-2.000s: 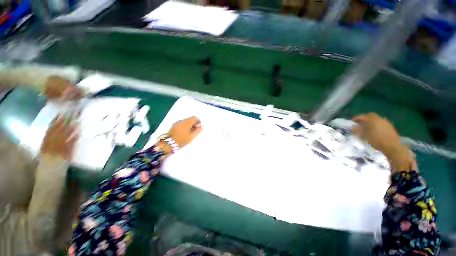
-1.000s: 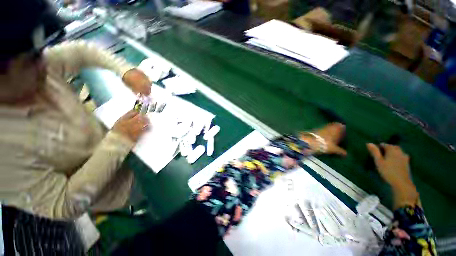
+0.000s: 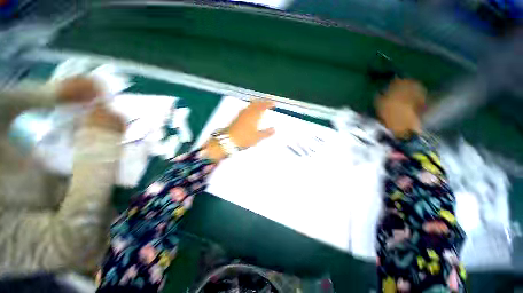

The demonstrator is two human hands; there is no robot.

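My left hand is over the upper left part of the white work sheet, thumb and fingers apart, with nothing seen in it. My right hand is blurred and reaches over the green conveyor belt. A dark part shows just beyond its fingers; whether the hand touches or holds it cannot be told. Several small dark narrow parts lie on the sheet to the right of my left hand.
A neighbouring worker's blurred hands are at the left. A loose pile of white parts lies by that worker's sheet. Blurred clear or white pieces lie right of my right sleeve. A metal rail edges the belt.
The view has swung back from the left. My left hand has moved from over the belt back to the sheet. My right hand is still over the belt, now near a dark part.
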